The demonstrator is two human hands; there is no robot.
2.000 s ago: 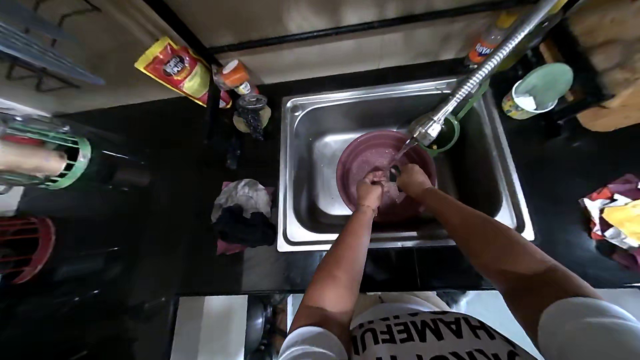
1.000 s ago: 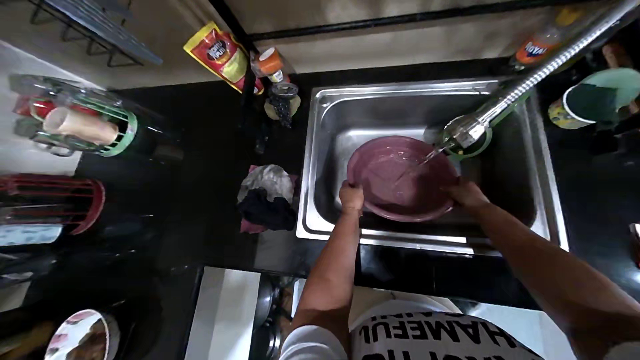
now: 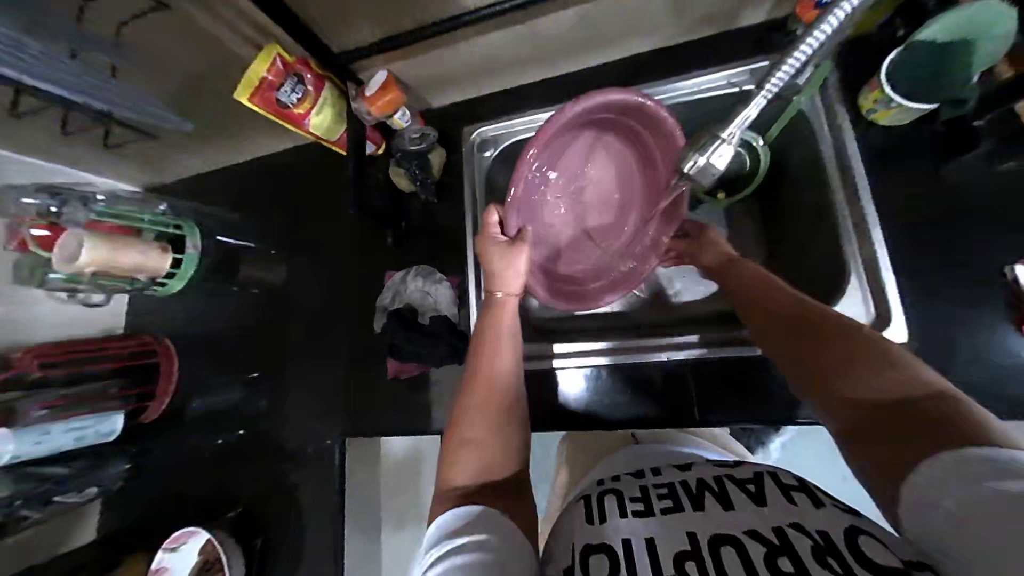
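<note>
A pink plastic basin [image 3: 596,200] is held tilted over the stainless steel sink [image 3: 868,264], with its inside wet and shiny. My left hand [image 3: 504,252] grips its left rim, thumb inside the wall. At its lower right side is my right hand [image 3: 700,246], fingers partly hidden behind the wall. The metal faucet head [image 3: 708,160] on a flexible hose [image 3: 788,60] hangs at the basin's right edge, and a thin stream of water falls from it. Behind the faucet head, a green round-rimmed strainer or holder [image 3: 756,172] sits in the sink.
Left of the sink lie crumpled grey and black cloths [image 3: 420,320]. Behind them stand an orange-capped bottle [image 3: 384,96], a small jar [image 3: 416,156] and a red-yellow pouch [image 3: 304,96]. Green [image 3: 188,248] and red [image 3: 168,380] racks are at far left. An open tub [image 3: 896,96] stands at back right.
Two seconds ago both hands were together inside the basin; one second ago they held its opposite sides low in the sink. Now the basin is raised and tipped.
</note>
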